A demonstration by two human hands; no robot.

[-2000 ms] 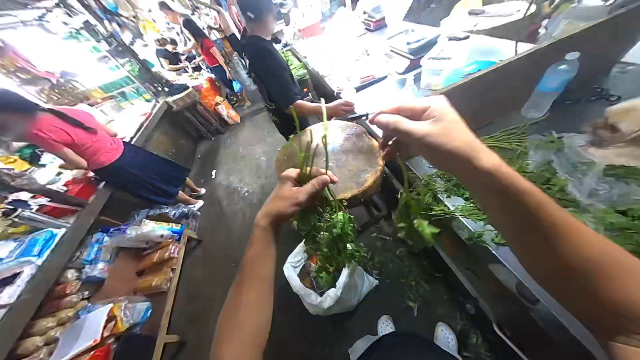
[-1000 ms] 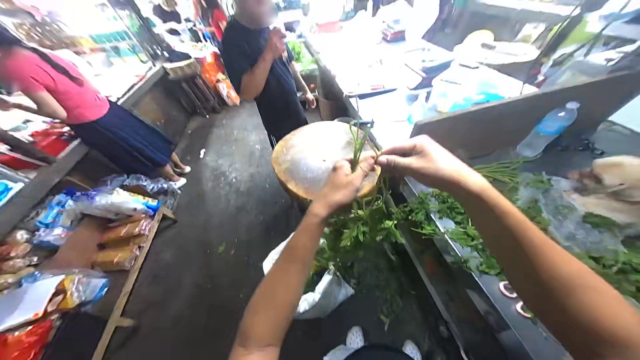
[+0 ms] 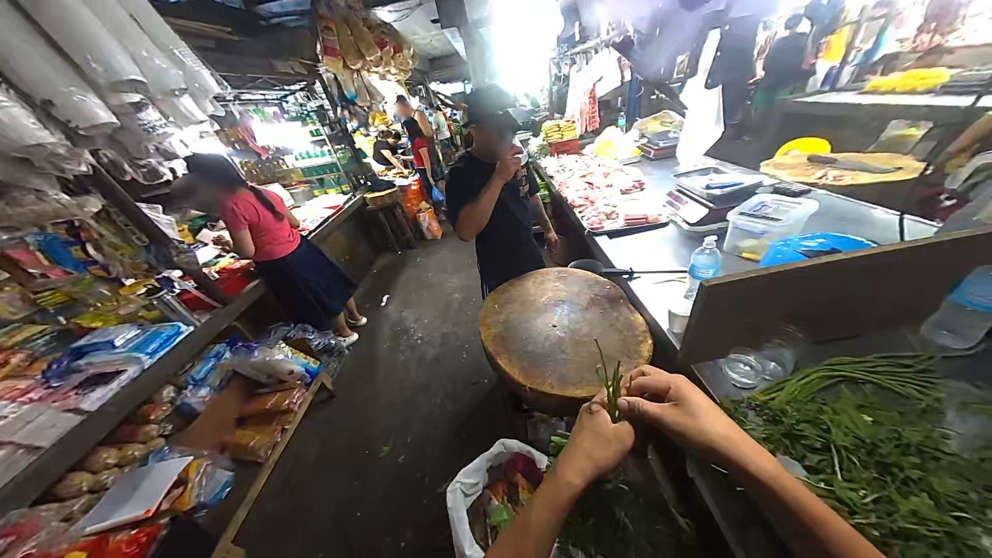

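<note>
My left hand (image 3: 598, 442) is closed around a small bunch of green stems (image 3: 611, 387), whose ends stick up above the fist. My right hand (image 3: 666, 403) touches the same stems from the right, fingers bent at them; whether it grips them is hard to tell. Leafy greens hang dark below both hands. Just beyond them stands a round wooden chopping block (image 3: 566, 333). A white sack (image 3: 469, 496) with plant scraps inside stands open below, left of my forearms. More leafy greens (image 3: 860, 457) lie heaped on the counter at the right.
A person in a dark shirt (image 3: 496, 209) stands behind the block. Along the right, a metal counter (image 3: 643, 252) bears meat, scales and a water bottle (image 3: 704, 267); a wooden board (image 3: 837, 298) divides it. A person in a pink top (image 3: 260, 225) stands at the left stall, beside packaged goods (image 3: 267, 422).
The view has tilted up to show more of the market. My hands, apart two seconds ago, are now together at the stems. The person behind the block has a hand raised to the face.
</note>
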